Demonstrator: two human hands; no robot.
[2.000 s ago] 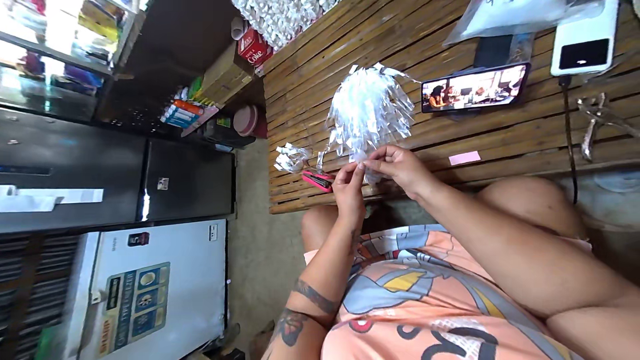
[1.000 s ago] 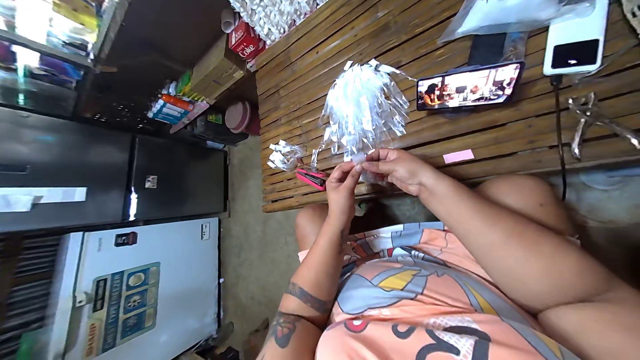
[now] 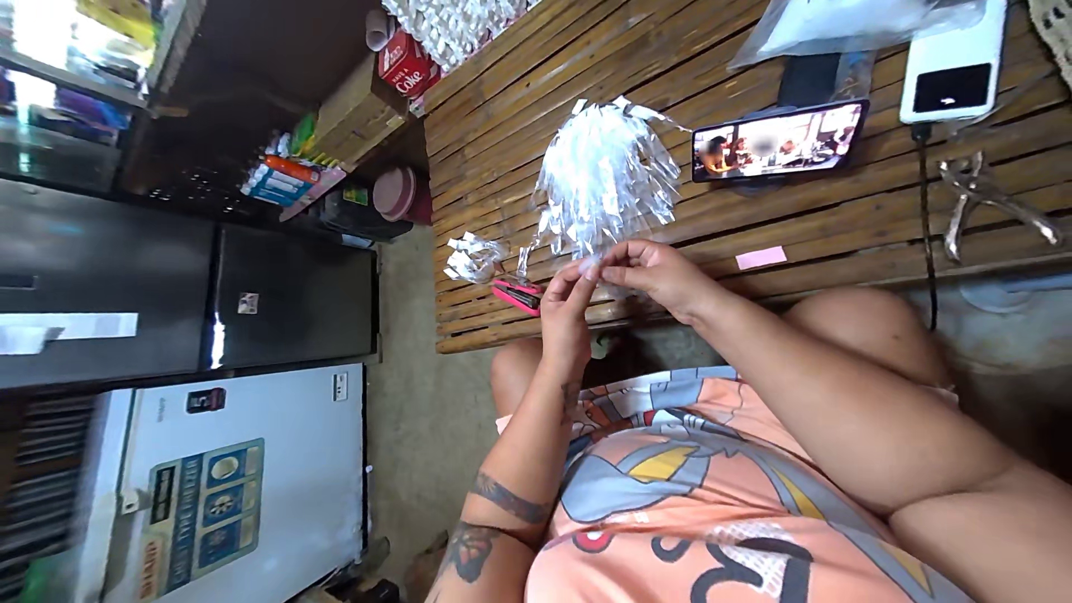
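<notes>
A bundle of shiny white plastic strips (image 3: 605,177) is spread like a pom-pom over the slatted bamboo table. Its gathered lower end is pinched between the fingertips of my left hand (image 3: 569,303) and my right hand (image 3: 649,272), which meet near the table's front edge. Just left of my left hand lies a pink stapler (image 3: 519,296). Beside that sits a smaller clump of the same shiny strips (image 3: 474,257). The fingers hide the exact point where the strips are held.
A phone (image 3: 779,142) showing a video stands right of the bundle. Farther right are a white power bank (image 3: 955,67) with a cable, metal pliers-like tool (image 3: 976,205) and plastic bag (image 3: 846,29). A pink slip (image 3: 760,257) lies near the front edge (image 3: 804,289) of the bamboo table.
</notes>
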